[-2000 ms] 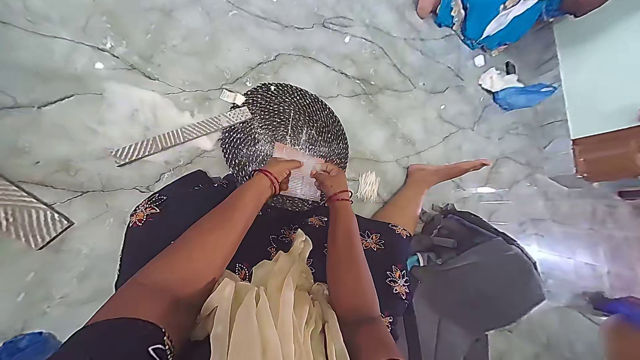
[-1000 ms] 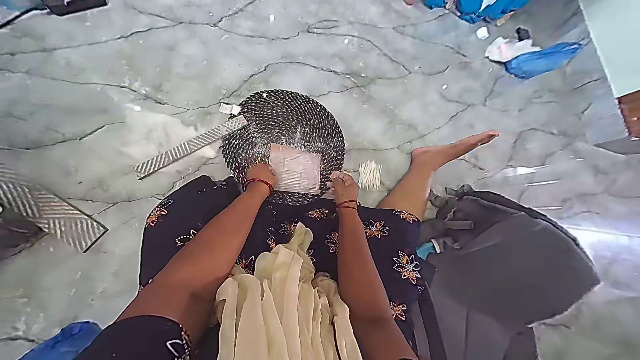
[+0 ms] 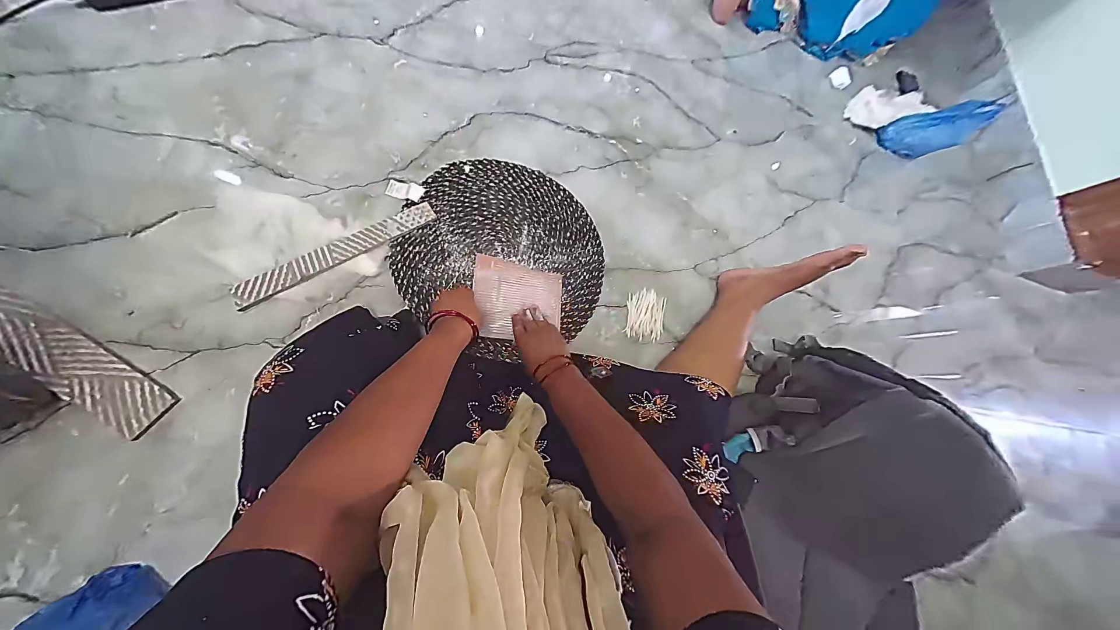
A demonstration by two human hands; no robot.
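Observation:
A round black-and-white woven mat (image 3: 507,206) lies on the floor before my lap. On its near part rests a thin, square, pinkish ribbed sheet (image 3: 507,297), its exact material unclear. My left hand (image 3: 455,308) is at the sheet's left edge, its fingers partly hidden, so its hold cannot be told. With fingers apart, my right hand (image 3: 538,337) lies flat on the sheet's lower right part. A small bundle of thin white sticks (image 3: 646,315) lies on the floor right of the mat. A striped flat strip (image 3: 332,255) touches the mat's left edge.
Grey fabric (image 3: 875,464) is heaped beside my right leg. A wider striped piece (image 3: 96,372) lies at far left. Blue plastic (image 3: 941,127) and white scraps are at upper right, near a pale green surface (image 3: 1059,87). Part of another person in blue (image 3: 840,26) shows at the top.
Two seconds ago both hands were together over the sheet; they then moved apart to its sides. My right hand has since moved left onto the sheet.

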